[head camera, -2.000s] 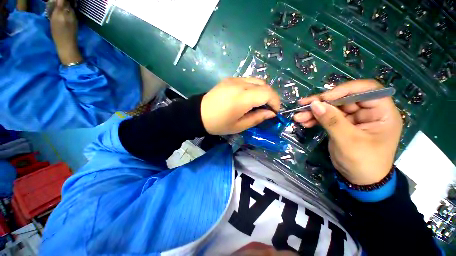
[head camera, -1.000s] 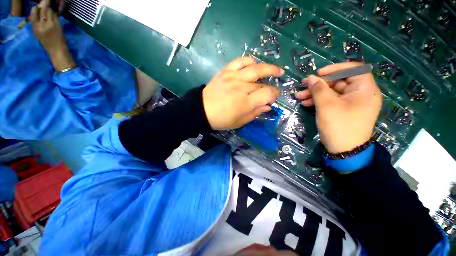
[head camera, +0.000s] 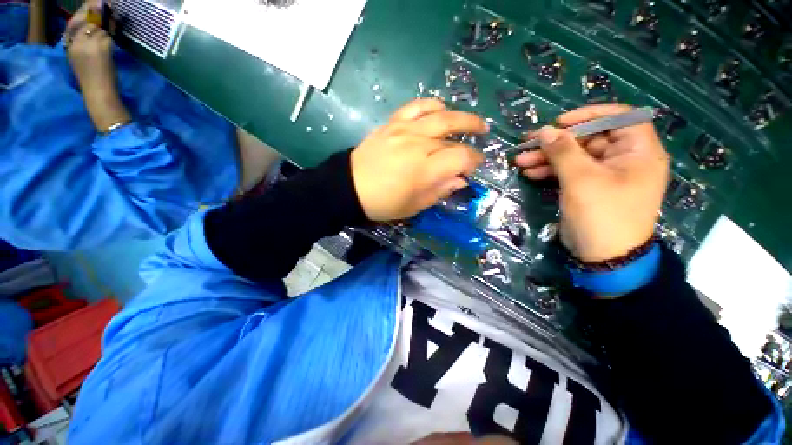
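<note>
My right hand (head camera: 603, 178) holds grey metal tweezers (head camera: 608, 124), their tip pointing left, low over a clear blister tray (head camera: 573, 109) with dark and silver modules in its pockets. My left hand (head camera: 417, 161) is palm down over the tray's left part, its fingertips near the module (head camera: 493, 161) at the tweezer tip. Whether the left fingers touch or grip a part is hidden. A bright blue piece (head camera: 452, 228) lies under and below my left hand. Whether the tweezer tip touches the module is too small to tell.
A white paper sheet (head camera: 278, 33) lies on the green bench (head camera: 227, 83) at the upper left. Another white sheet (head camera: 738, 276) is at the right. A person in a blue smock (head camera: 104, 165) works at the left beside a striped plate (head camera: 149, 24). Red crates (head camera: 74, 343) stand at the lower left.
Both hands were close together at the blue piece; they have moved up and apart to the pocket above it. My left hand has let go of the blue piece. The tray has shifted slightly left.
</note>
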